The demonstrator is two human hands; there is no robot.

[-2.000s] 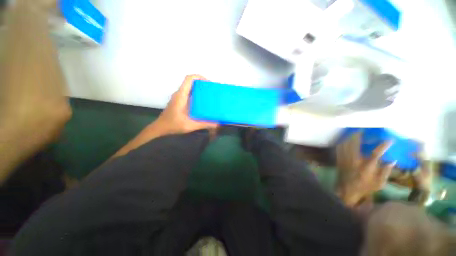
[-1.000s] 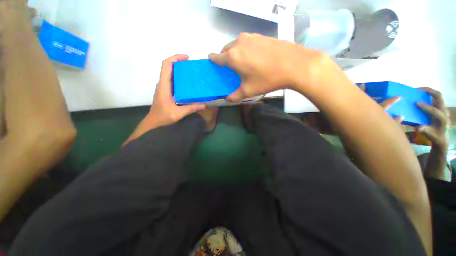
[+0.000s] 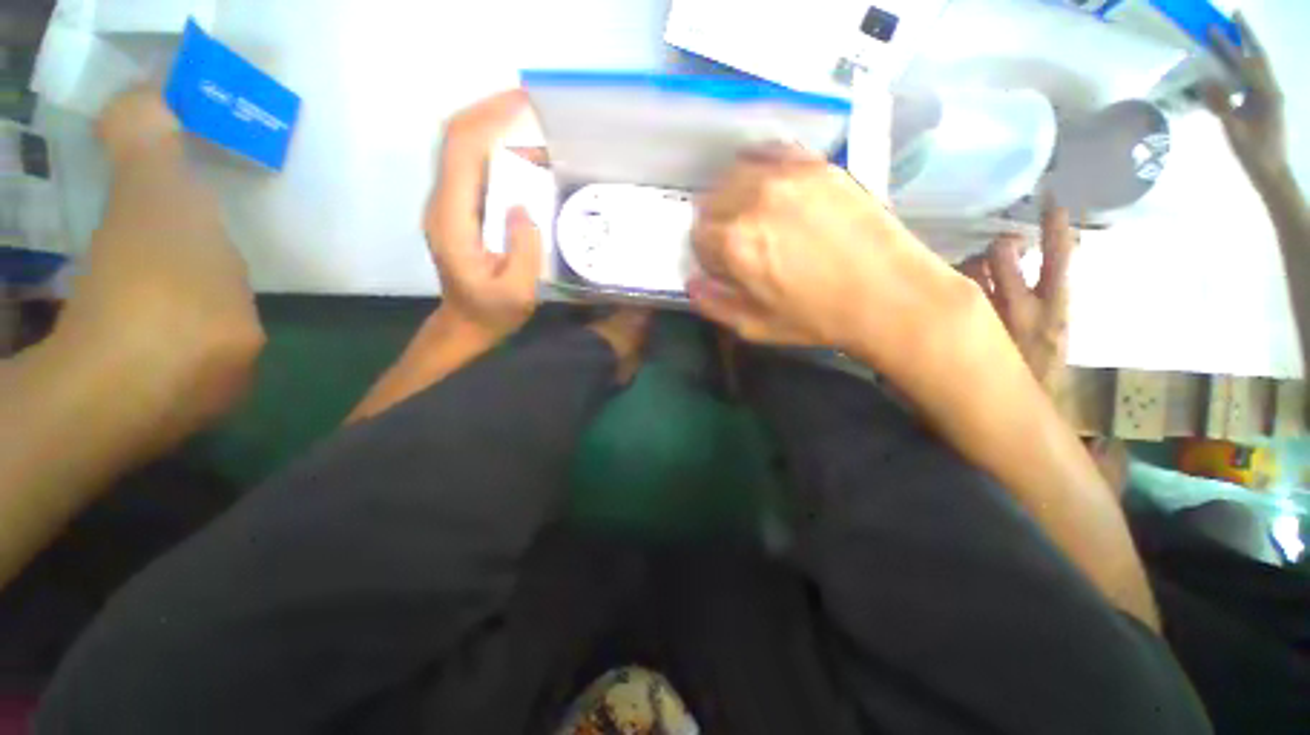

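Note:
An open retail carton (image 3: pixel 552 273) is at the table's front edge. Its lid panel (image 3: pixel 632 127), blue along the edge and greyish inside, stands raised at the back. A white oval device (image 3: pixel 625 237) with small dark marks lies inside. My left hand (image 3: pixel 481 216) grips the carton's left end, with the thumb at the white side flap. My right hand (image 3: pixel 769 244) is closed over the carton's right part, fingers curled at the device's right end. What its fingertips touch is hidden.
A clear tray (image 3: pixel 991 151) and a grey round-ended part (image 3: pixel 1121 158) lie at the right. A white carton (image 3: pixel 776 36) is behind. Another person's arm and a blue panel (image 3: pixel 237 101) are at the left. Other people's hands show at the right.
The carton was closed with its blue top showing; its lid is now raised and the device shows. At the right, the blue box held by another person has left its place by the table edge.

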